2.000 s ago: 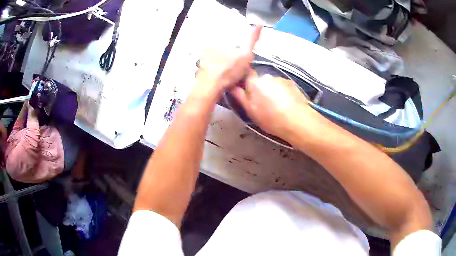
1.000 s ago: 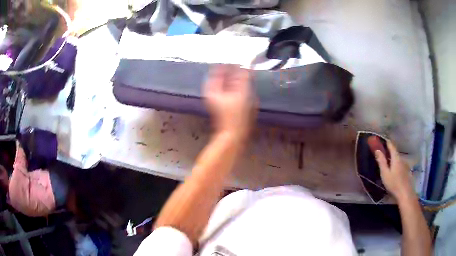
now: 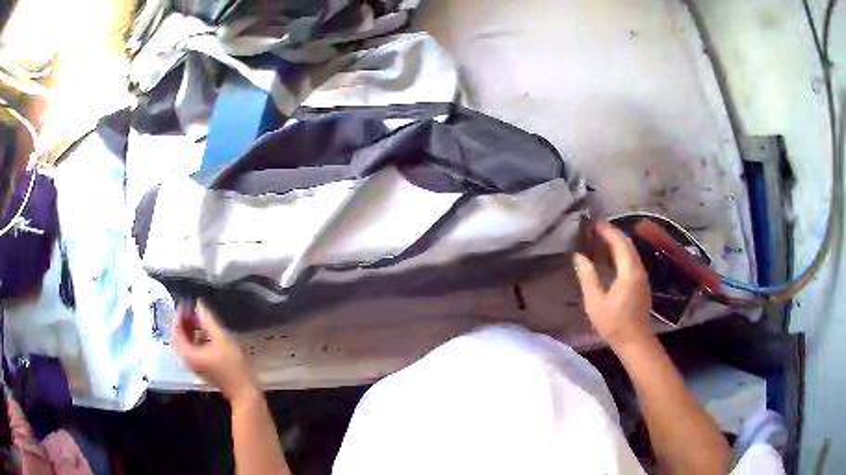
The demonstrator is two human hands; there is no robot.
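The grey-and-white garment (image 3: 371, 218) lies draped lengthwise, wrinkled, over the long board, whose cover is mostly hidden. Its dark lower edge hangs towards me. My left hand (image 3: 211, 351) is at its lower left corner, fingers curled by the dark edge; whether they grip cloth is unclear. My right hand (image 3: 617, 288) is at its right end, thumb and fingers apart, fingertips close to the edge. The steam iron (image 3: 682, 264) stands just right of my right hand, its reddish handle free of any hand.
Blue support (image 3: 234, 128) shows behind the garment. A crumpled garment pile (image 3: 306, 28) lies at the far side. The iron's hose (image 3: 788, 288) curves up the right edge. Purple cloth (image 3: 28, 232) is at far left. Part of a pink-clad person (image 3: 56, 450) shows at lower left.
My right hand has let go of the iron and moved left to the garment's right end. My left hand has moved to the left corner. The garment's lie has changed, with white panels now over the board.
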